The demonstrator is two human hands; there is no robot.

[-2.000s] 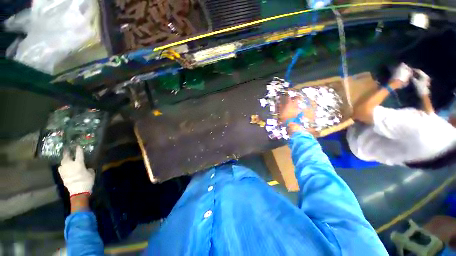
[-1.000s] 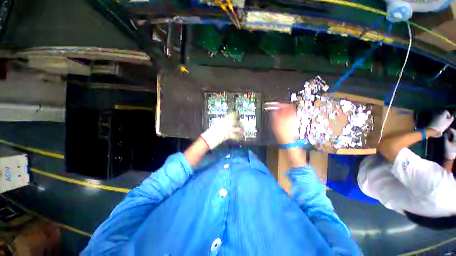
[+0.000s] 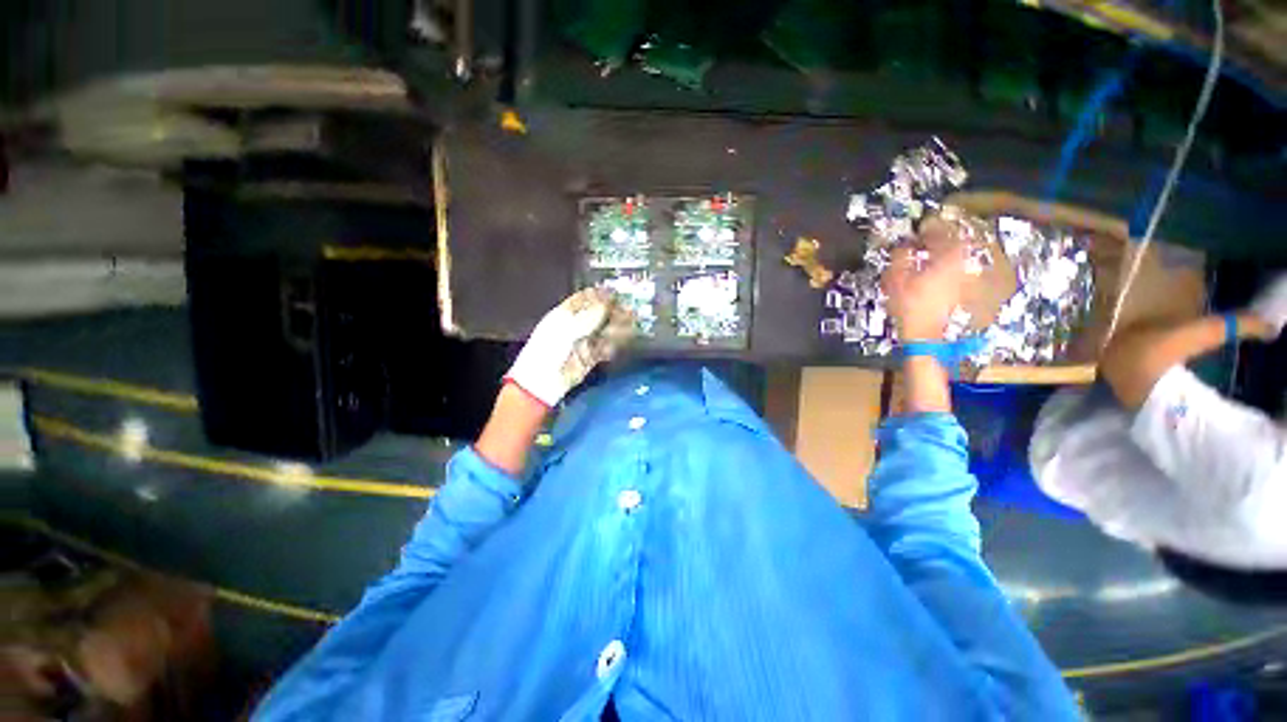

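Note:
A dark-framed carrier fixture (image 3: 663, 272) lies flat on the bench in front of me, with several green circuit boards (image 3: 621, 237) showing component side up. My left hand (image 3: 572, 343), in a white glove with a red cuff edge, is at the fixture's lower left corner; its fingers are bunched and blurred, and I cannot tell if they hold anything. My bare right hand (image 3: 932, 289), with a blue wrist strap, is in the heap of small silver metal parts (image 3: 1044, 282); what its fingers touch is unclear. Small brass-coloured parts (image 3: 807, 260) lie left of the heap.
An open tan cardboard box (image 3: 1164, 299) is under the silver heap. A thin pale cord and a blue coiled cord (image 3: 1087, 120) cross at right. A co-worker's arm (image 3: 1171, 353) reaches in at far right. Green boards (image 3: 678, 59) line the bench's far edge.
Earlier my left hand was on the boards at far left; the fixture then came onto the bench. Since the last frame, my left hand has shifted to its lower left corner and my right hand into the heap.

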